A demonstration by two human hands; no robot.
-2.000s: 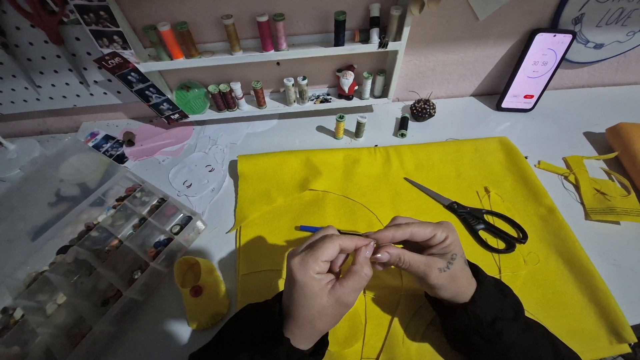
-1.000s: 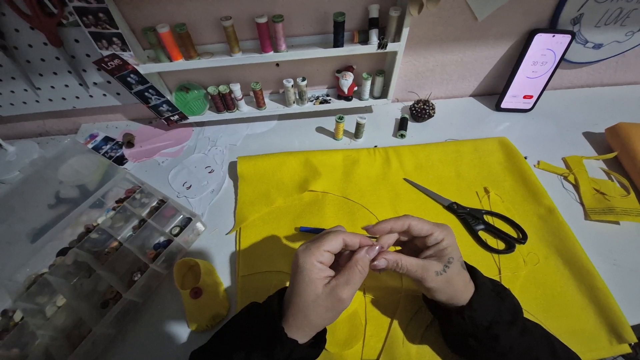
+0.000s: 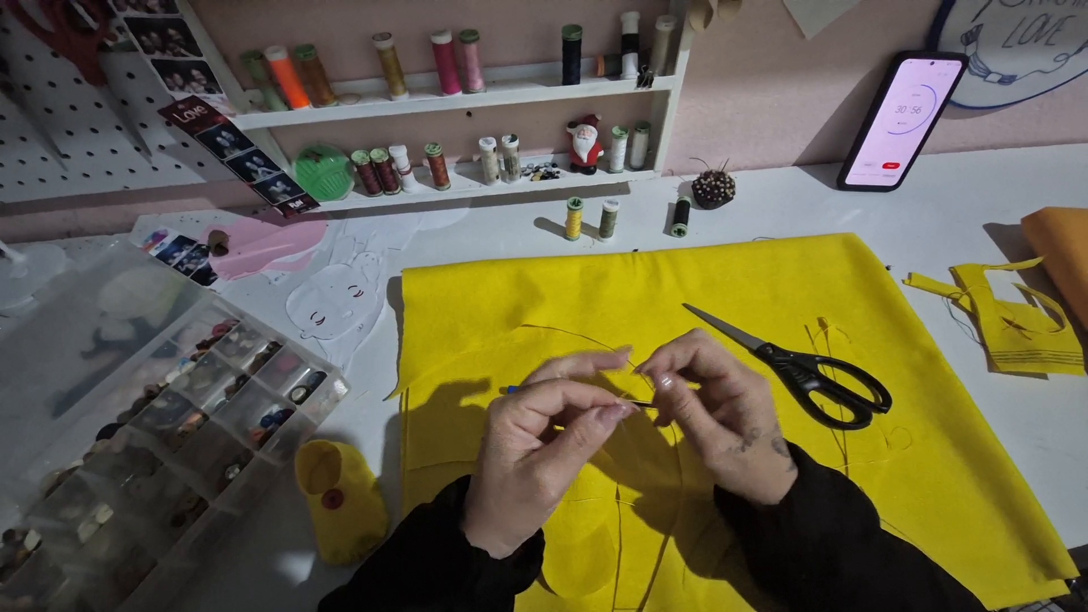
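My left hand (image 3: 544, 442) pinches a thin, dark, needle-like piece (image 3: 643, 404) between thumb and fingertips. Close at its right, my right hand (image 3: 722, 408) has its thumb and finger together on a fine thread (image 3: 639, 374). Both hands are over a large yellow felt sheet (image 3: 544, 293), with loose thread across it. A blue-ended tool (image 3: 511, 389) shows partly behind my left hand. Black-handled scissors (image 3: 795, 365) lie on the felt, right of my right hand. A small yellow felt shoe (image 3: 340, 501) with a red button is left of my left hand.
A clear compartment box of buttons (image 3: 204, 425) lies open at left. Thread spools (image 3: 574, 218) and a pincushion (image 3: 713, 189) stand behind the felt, below a white spool shelf (image 3: 467, 98). A phone (image 3: 903, 121) leans on the wall. Yellow felt scraps (image 3: 1003, 314) lie at right.
My fingertips were close together in the earlier frames; now my right hand is slightly apart from my left, with thread between them. The scissors and felt shoe have stayed put.
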